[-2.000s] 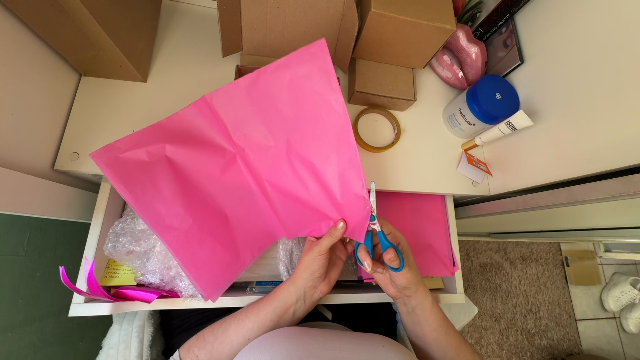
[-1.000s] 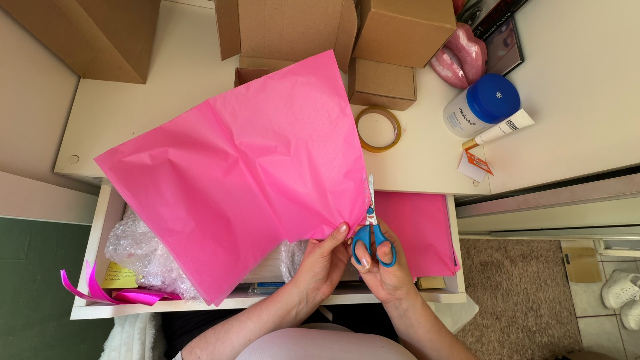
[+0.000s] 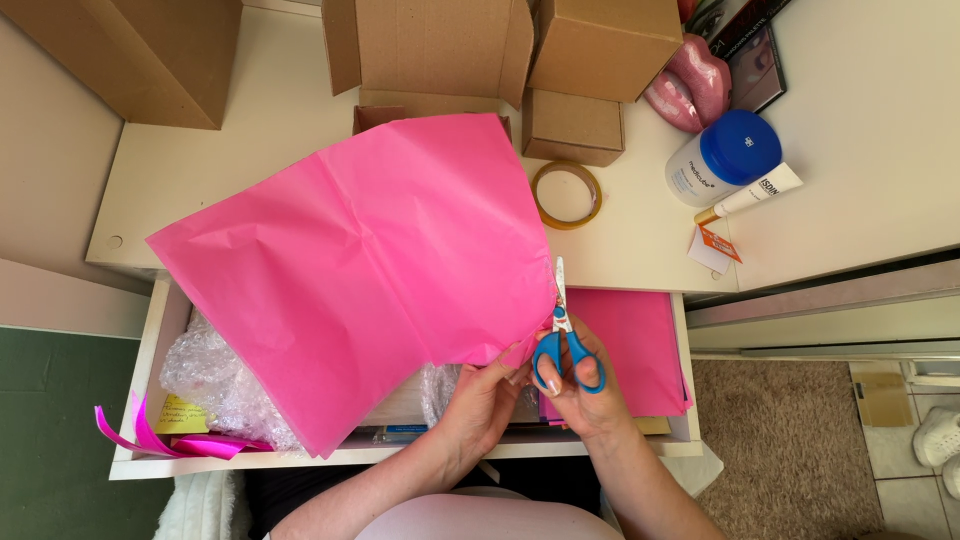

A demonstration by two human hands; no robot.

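Observation:
A large creased sheet of pink tissue paper (image 3: 360,255) spreads over the open drawer and the desk edge. My left hand (image 3: 484,397) pinches its lower right corner between thumb and fingers. In my right hand (image 3: 589,382) are blue-handled scissors (image 3: 559,337), thumb and finger through the loops. Their blades point away from me along the sheet's right edge; how far they are apart is hard to tell. More pink sheets (image 3: 630,345) lie in the drawer's right side, partly behind my right hand.
The open white drawer (image 3: 681,367) also holds bubble wrap (image 3: 217,375) and shiny pink ribbon (image 3: 217,446). On the desk are cardboard boxes (image 3: 574,127), a roll of tape (image 3: 567,195), a blue-lidded jar (image 3: 724,157), a white tube (image 3: 750,193) and a pink lips ornament (image 3: 690,82).
The top of the pink sheet has dropped and bends over more than before. Both hands stay near the same corner, with the scissors still in my right hand.

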